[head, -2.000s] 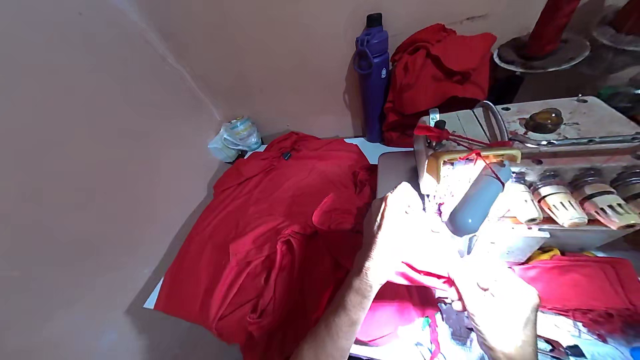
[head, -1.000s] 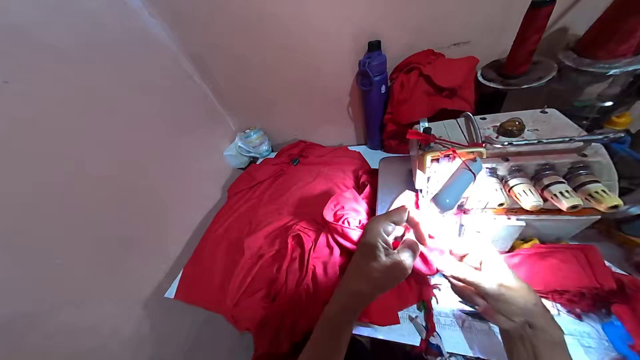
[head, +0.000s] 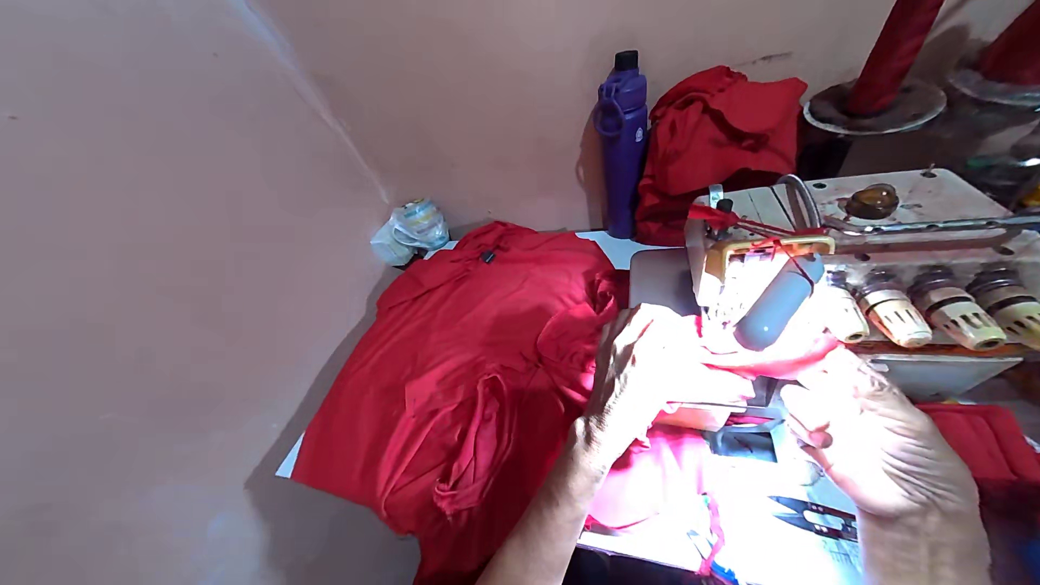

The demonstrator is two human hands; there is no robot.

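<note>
Under the bright lamp of an overlock sewing machine, both hands are at a strip of red fabric. My left hand lies on the fabric left of the needle area, its fingers washed out by glare. My right hand pinches the fabric's right end between thumb and fingers. A grey cylindrical lamp hangs in front of the machine head and hides the needle. A large red garment spreads over the table left of my left hand. Black thread snips lie below, between my forearms.
A purple bottle and a bundle of red cloth stand against the wall. Red thread cones are at the back right. A plastic-wrapped roll sits in the corner. More red fabric lies at the right.
My hands, close together one second ago, are now farther apart, with the red fabric stretched between them at the machine. The snips have come into plain view.
</note>
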